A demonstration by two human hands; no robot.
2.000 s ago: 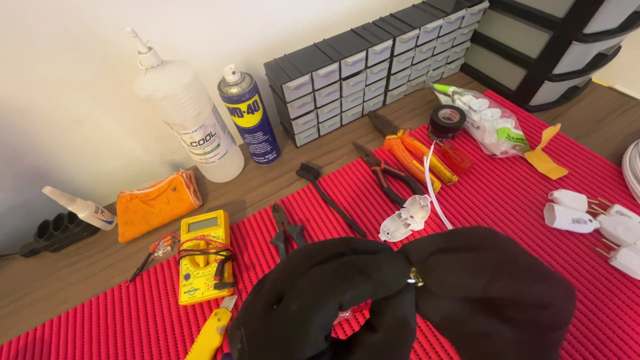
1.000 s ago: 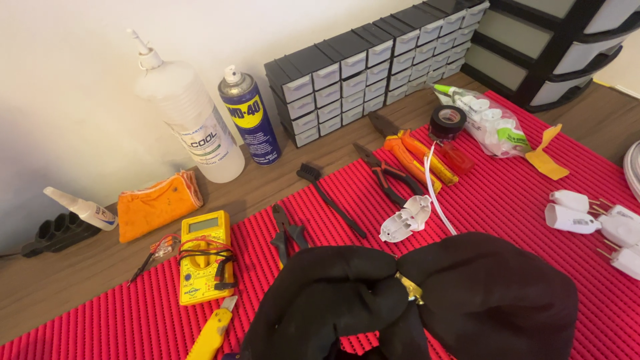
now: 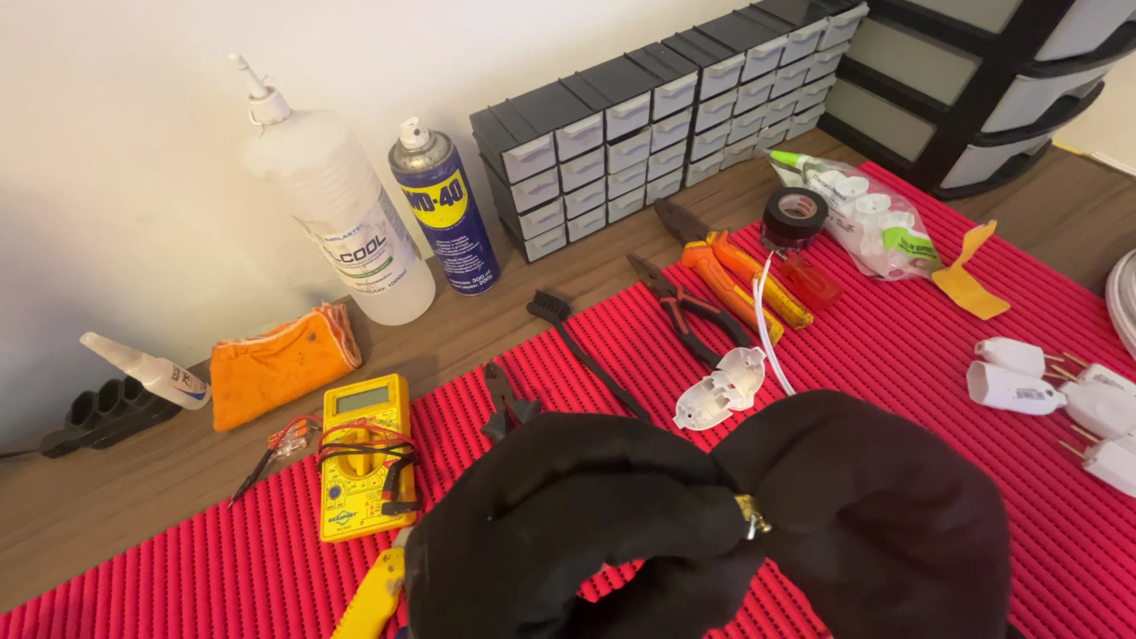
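Note:
My left hand and my right hand, both in black gloves, meet fingertip to fingertip at the bottom centre. Pinched between them is a small brass-coloured metal part, mostly hidden by the fingers. An opened white plastic plug housing lies just beyond, beside a white cable that passes behind my right hand. Dark pliers are partly covered by my left hand. A yellow utility knife lies left of it, below a yellow multimeter wrapped in its leads.
On the red ribbed mat lie a black brush, red-black pliers, orange-handled pliers, black tape and white plugs. Behind stand an alcohol bottle, a WD-40 can and small drawers.
The brass-coloured part has shifted slightly and turned between my fingertips, and less of it shows than one second ago. Both hands have stayed together. The things on the mat have not moved.

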